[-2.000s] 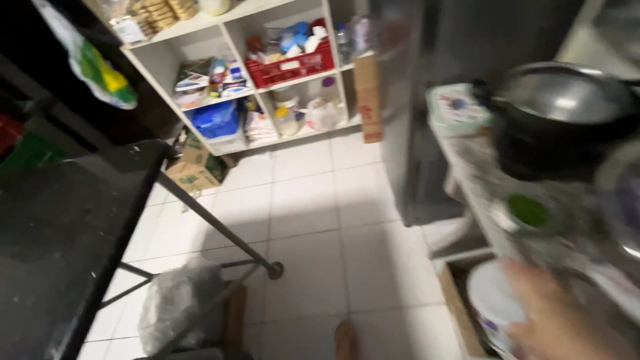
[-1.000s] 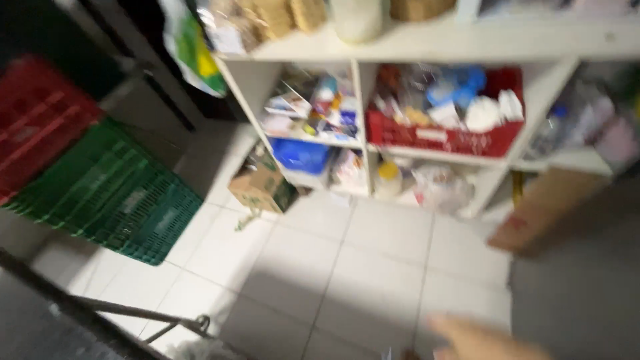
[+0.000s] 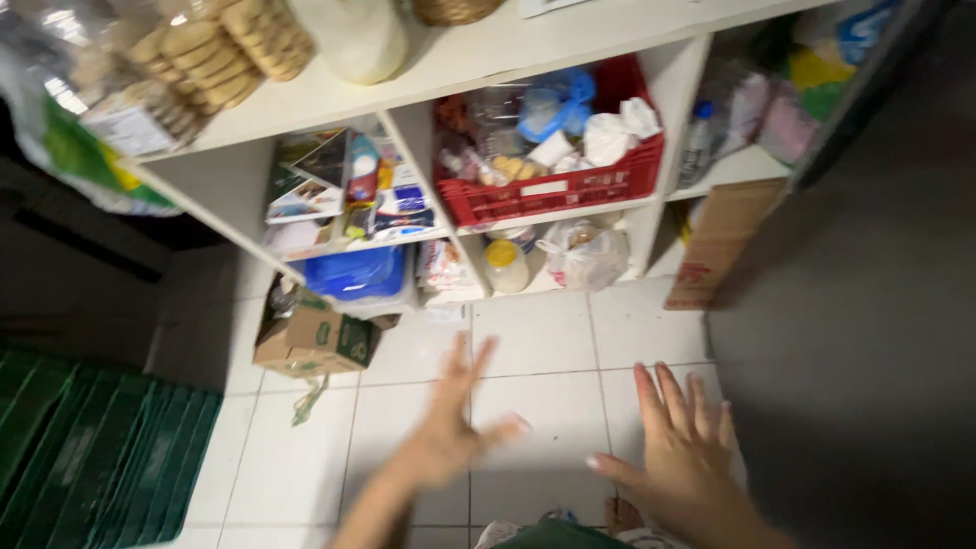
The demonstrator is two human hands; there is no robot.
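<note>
My left hand [image 3: 450, 431], blurred, reaches out over the tiled floor with its fingers spread and nothing in it. To its right, my right hand [image 3: 679, 442] is also empty, palm down, with the fingers apart. Beyond both hands stands a white shelf unit [image 3: 518, 80]. A red plastic crate [image 3: 564, 194] in it holds bags and packets. Below the crate are a jar with a yellow lid [image 3: 506, 267] and a tied white plastic bag [image 3: 585, 255]. A blue-lidded plastic container [image 3: 357, 273] sits in the lower left compartment.
Stacked green plastic crates [image 3: 114, 457] stand at the left. An opened cardboard box [image 3: 313, 339] is on the floor by the shelf. A dark grey panel [image 3: 854, 366] borders the right side, with a flat cardboard piece [image 3: 724, 244] beside it. Packs of biscuits [image 3: 206, 61] lie on the top shelf.
The view has swung from the counter at the right to the shelf unit. Two seconds ago a hand was at a white tub; now both hands are in view and empty.
</note>
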